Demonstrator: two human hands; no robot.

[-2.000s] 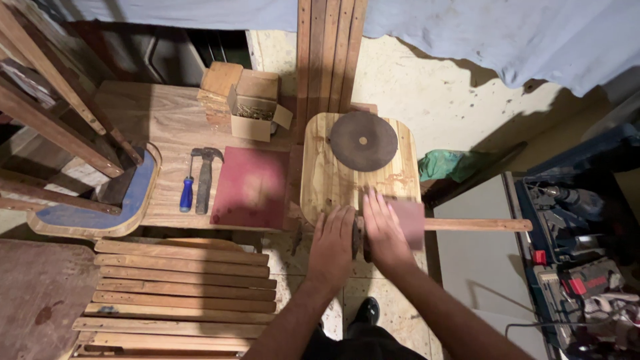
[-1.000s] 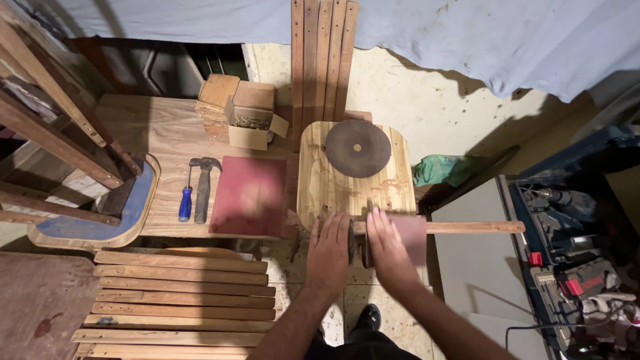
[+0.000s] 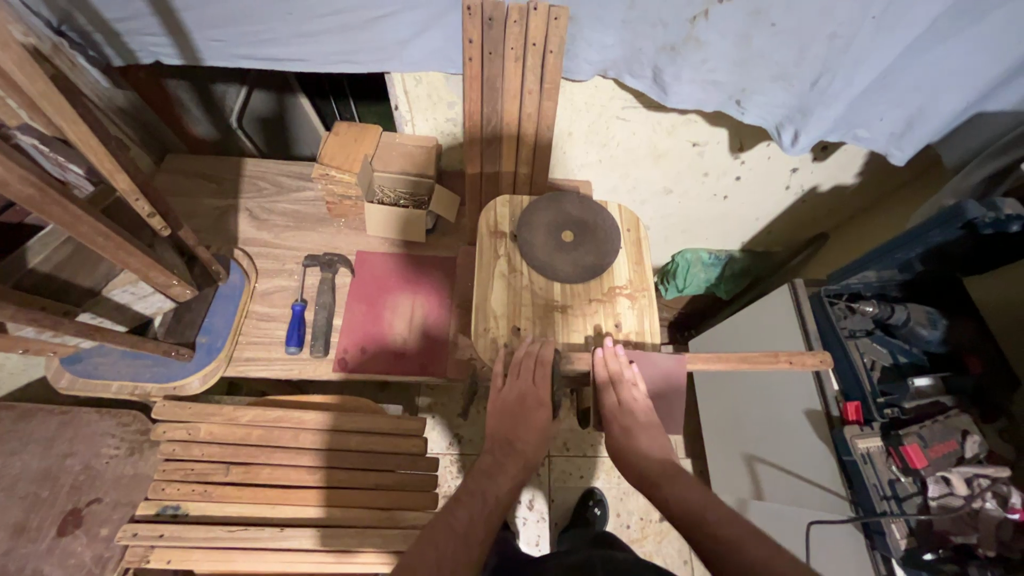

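A wooden strip (image 3: 752, 362) lies across the near edge of a rounded wooden board (image 3: 560, 308), its right end sticking out. My right hand (image 3: 628, 396) rests flat over the strip and a sheet of sandpaper (image 3: 662, 390), fingers pointing away from me. Beside the strip's left part is my left hand (image 3: 524, 392), its fingers extended and close together, next to a dark object at the board's edge; whether it grips anything is hidden. A dark abrasive disc (image 3: 568, 260) with a small central hole lies on the board's far half.
On the bench left are a red sandpaper sheet (image 3: 398, 312), a claw hammer (image 3: 323, 304), a blue-handled screwdriver (image 3: 296, 324) and an open cardboard box (image 3: 398, 220) of nails or screws. Several wooden slats (image 3: 296, 480) lie nearer. More strips (image 3: 512, 104) stand behind. A tool case (image 3: 848, 344) is right.
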